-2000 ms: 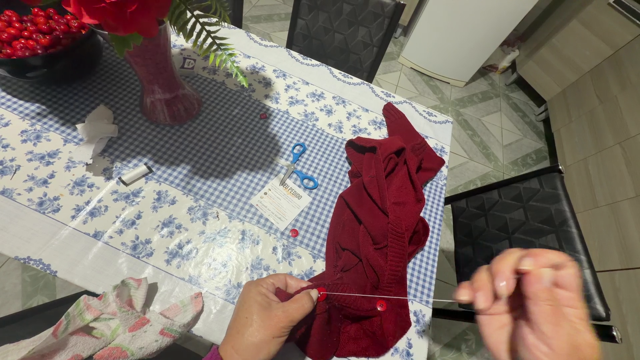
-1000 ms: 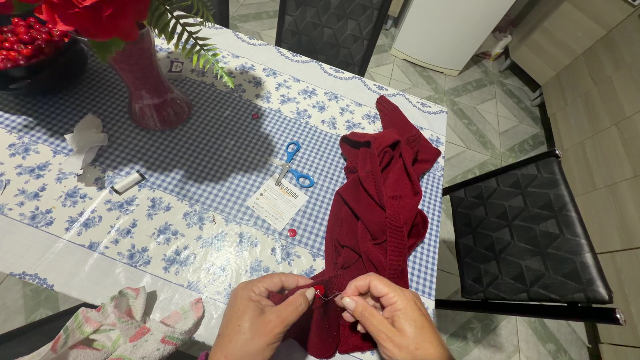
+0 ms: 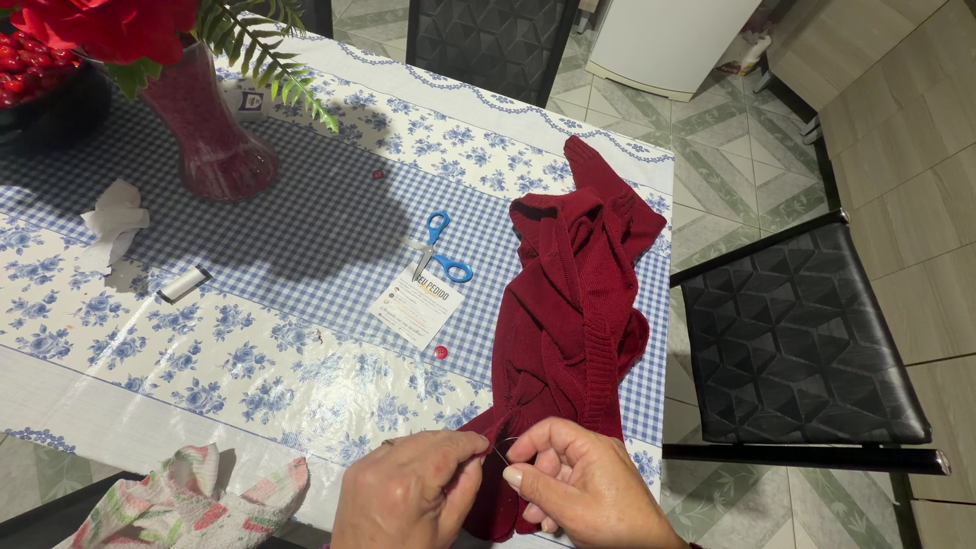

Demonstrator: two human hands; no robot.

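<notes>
A dark red knitted garment (image 3: 560,305) lies in folds along the right part of the table. My left hand (image 3: 415,484) pinches its edge near the bottom of the view. Close beside it, my right hand (image 3: 579,480) has thumb and forefinger together at a thin pale thread (image 3: 502,450); whether a needle is between the fingertips cannot be told. Blue-handled scissors (image 3: 433,248) lie on a printed card (image 3: 417,307). A red button (image 3: 441,352) rests below the card, and another red button (image 3: 377,174) lies farther back. A spool of white thread (image 3: 184,284) is at the left.
A glass vase (image 3: 221,137) with red flowers and a dark bowl (image 3: 46,107) of red berries stand at the back left. Crumpled white paper (image 3: 114,225) lies near the spool. A patterned cloth (image 3: 198,503) is at the lower left; a black chair (image 3: 801,335) stands right of the table.
Two seconds ago my right hand held the thread stretched out to the right; it has come back beside my left hand at the garment. The red button seen there at my left fingertips is now hidden.
</notes>
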